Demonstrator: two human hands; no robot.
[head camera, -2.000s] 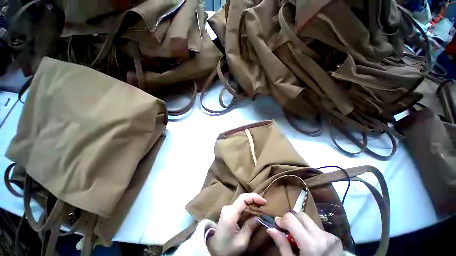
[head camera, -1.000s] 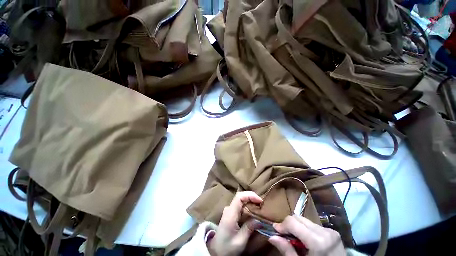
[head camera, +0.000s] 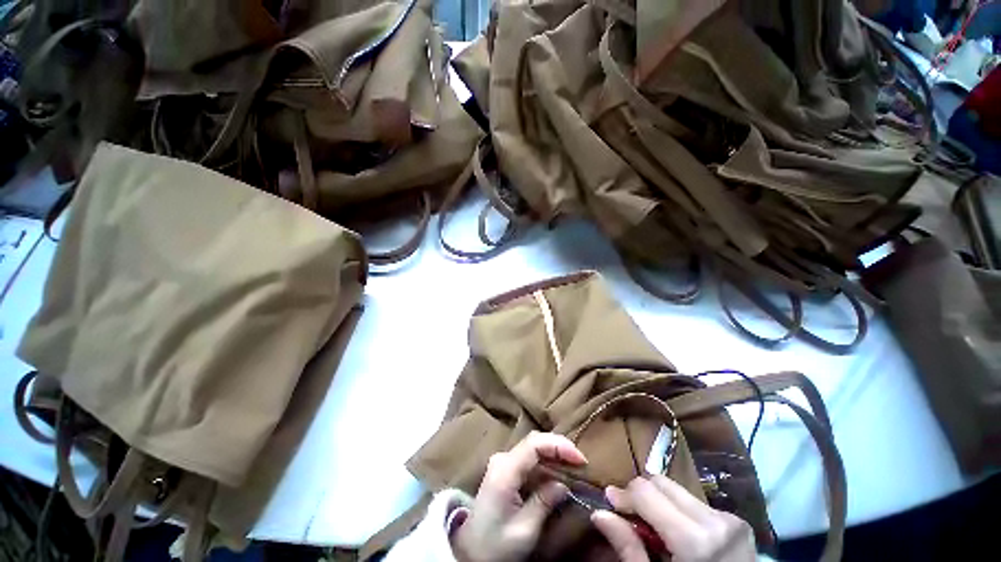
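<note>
A tan-brown bag body (head camera: 571, 340) lies bunched at the table's near edge, with a pale cream strip (head camera: 549, 329) on its panel. My left hand (head camera: 516, 499) pinches the bag's opening edge between thumb and fingers. My right hand (head camera: 681, 521) holds small thread snips (head camera: 585, 494), red at the handle, with the blades at the edge beside my left fingertips. A thin gold-toothed zipper (head camera: 615, 397) curves above my hands. A small white label (head camera: 660, 450) shows inside the opening. The lower part of the bag is hidden by my hands and cut off by the frame.
A flat tan bag (head camera: 198, 307) lies at the left, its straps (head camera: 82, 472) hanging over the edge. Large brown bag heaps (head camera: 615, 121) cover the back of the white table (head camera: 412, 318), with strap loops trailing forward. Another brown bag (head camera: 944, 340) lies at the right. Straps loop right of the worked bag.
The snips have turned and shifted slightly at the bag edge, their blades at my left fingertips. My hands stay in nearly the same place. The view has shifted a little.
</note>
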